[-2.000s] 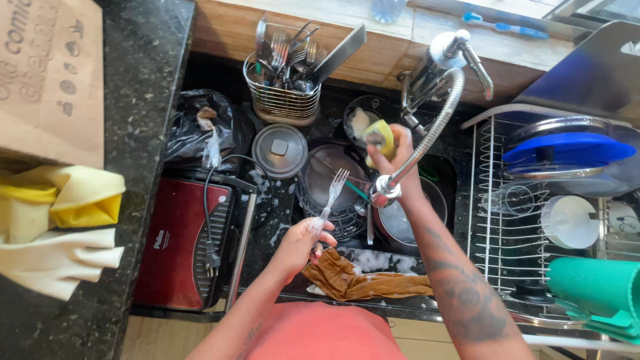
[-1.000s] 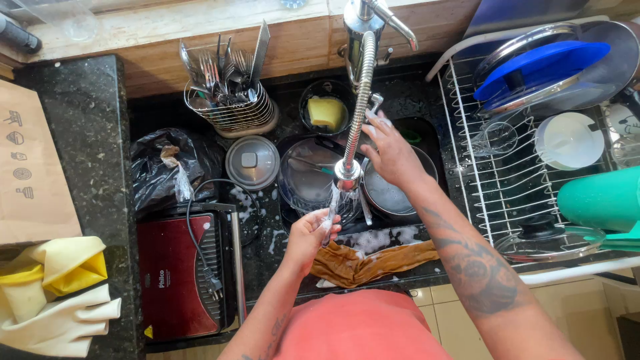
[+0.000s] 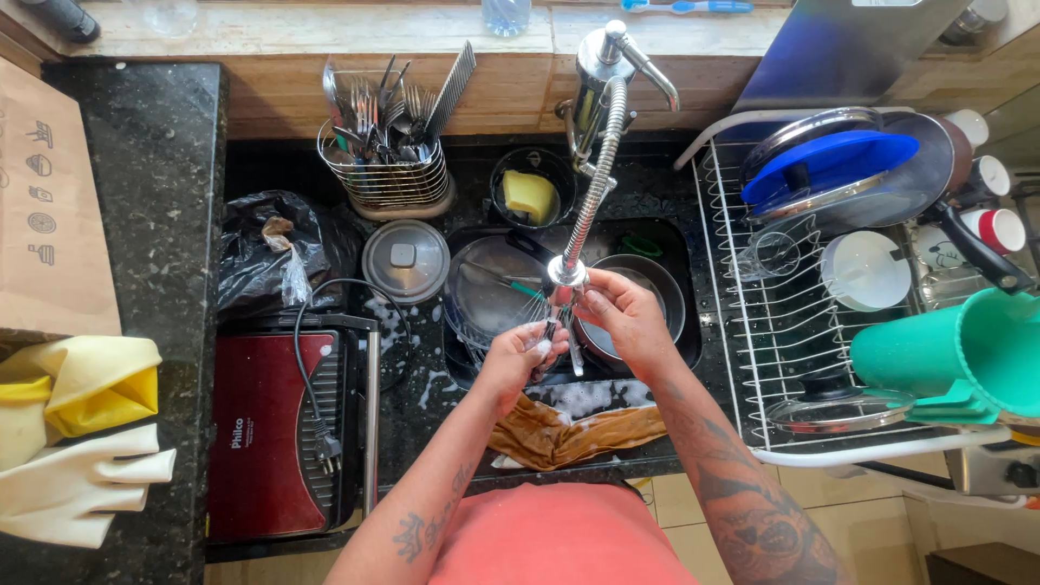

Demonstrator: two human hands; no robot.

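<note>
Water runs from the spring-hose faucet (image 3: 569,272) over the sink. Below its spout, my left hand (image 3: 526,353) holds a fork by its soapy handle; the tines are hard to make out in the spray. My right hand (image 3: 621,313) is at the right side of the spout, fingers bent, touching or close to it; whether it grips anything cannot be told. In the sink lie a frying pan (image 3: 487,296) with a green-handled utensil across it, and a round metal pan (image 3: 670,296). Behind them a yellow sponge (image 3: 528,195) rests in a black bowl (image 3: 497,188).
A wire cutlery basket (image 3: 390,187), a lidded container (image 3: 406,260), a black plastic bag (image 3: 252,268) and a red grill (image 3: 264,439) stand left. A brown cloth (image 3: 569,435) lies at the front edge. A white dish rack (image 3: 723,276) with dishes and a green pitcher (image 3: 910,345) is right.
Two seconds ago my right hand held the yellow sponge; now the sponge lies in the black bowl. My left hand has brought the fork under the faucet. The view has shifted.
</note>
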